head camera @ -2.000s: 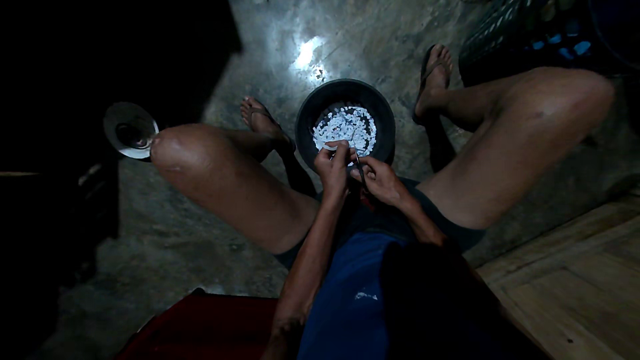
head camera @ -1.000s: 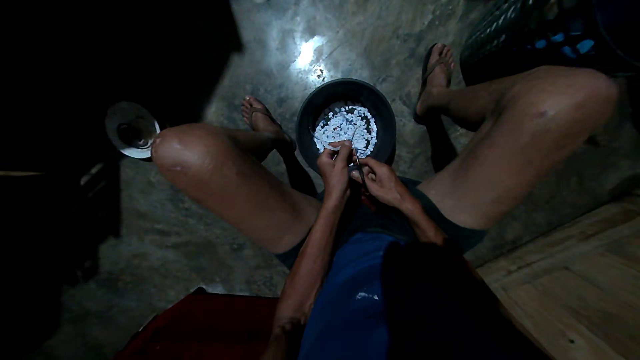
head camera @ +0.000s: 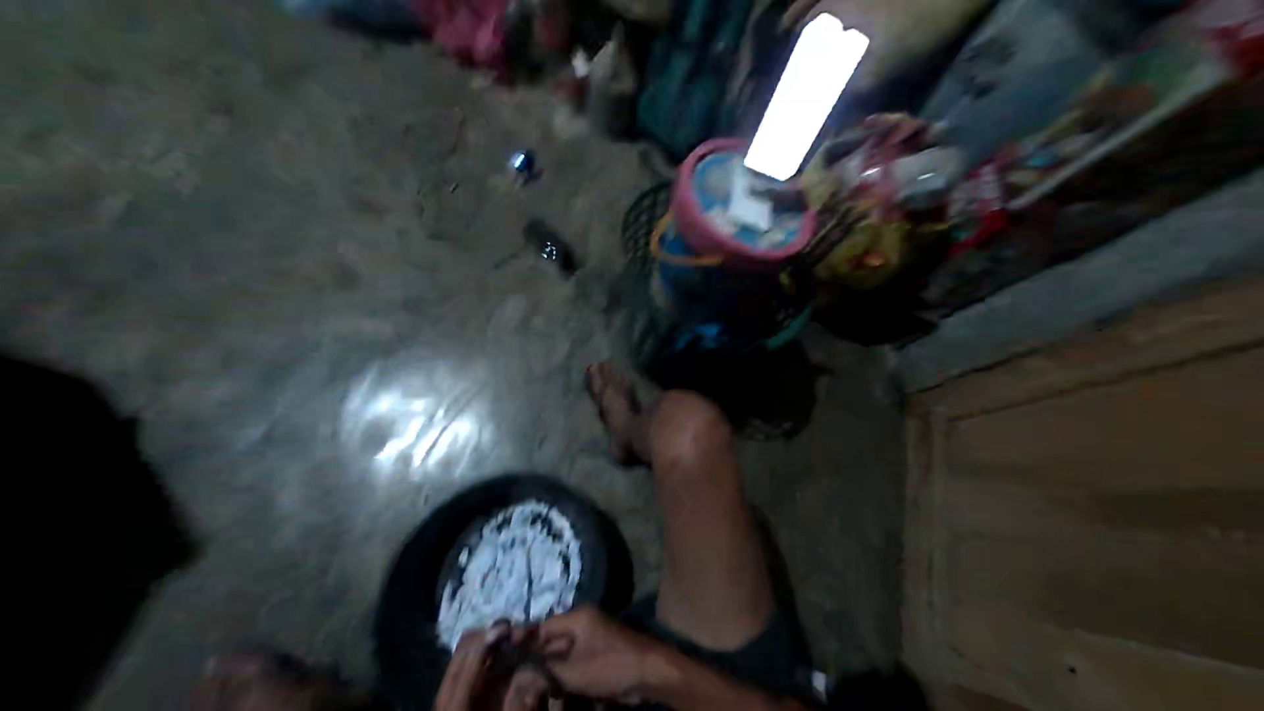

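Note:
Near the bottom of the head view, my left hand (head camera: 484,671) and my right hand (head camera: 592,652) are close together over the near rim of a round black basin (head camera: 405,583). Many small white pieces (head camera: 513,563) lie in the basin. A small dark object shows between my fingers, too blurred to name; which hand grips it I cannot tell. The lower part of my left hand is cut off by the frame's edge.
A blue bucket with a pink rim (head camera: 691,212) stands upper right beside a dark basket (head camera: 642,286). A bright light (head camera: 805,99) is above it. Clutter lines a low ledge (head camera: 1076,281); a wooden panel (head camera: 1096,513) is at right.
The view has swung strongly, bringing the bucket and bright light into sight and putting the basin low in the frame. My hands remain together at the basin's near side.

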